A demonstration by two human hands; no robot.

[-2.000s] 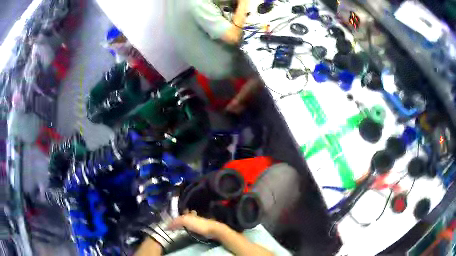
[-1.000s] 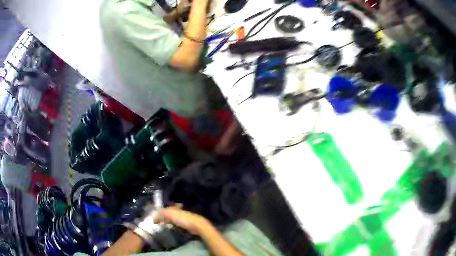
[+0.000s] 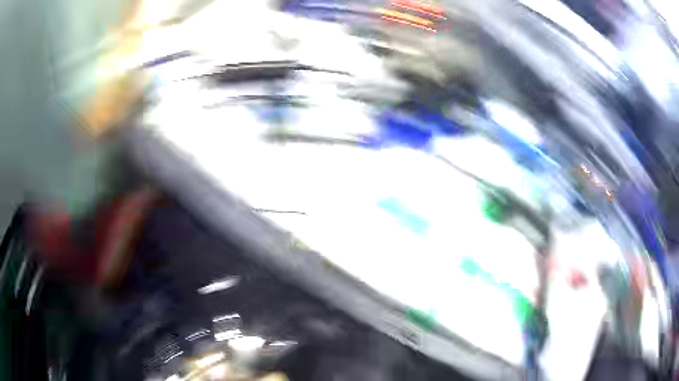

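Observation:
The view is strongly motion-blurred. At the bottom edge, a pale yellowish patch (image 3: 212,365) looks like part of my hands, cut off by the edge. I cannot tell the left hand from the right, nor what the fingers do. Silver-white streaks (image 3: 227,326) beside it look like headphone bands against dark shapes. Whether a hand holds them cannot be told.
The white workbench (image 3: 335,193) runs diagonally with its grey edge (image 3: 246,231) towards me. Blue cups (image 3: 409,129), green tape (image 3: 421,318) and dark items are smeared on it. Another person's arm (image 3: 104,108) is at the upper left, above a red stool (image 3: 71,242).
The view has swung towards the bench, which now fills the centre. The other person has shifted to the left edge. My hands, clear before, are now blurred and mostly cut off.

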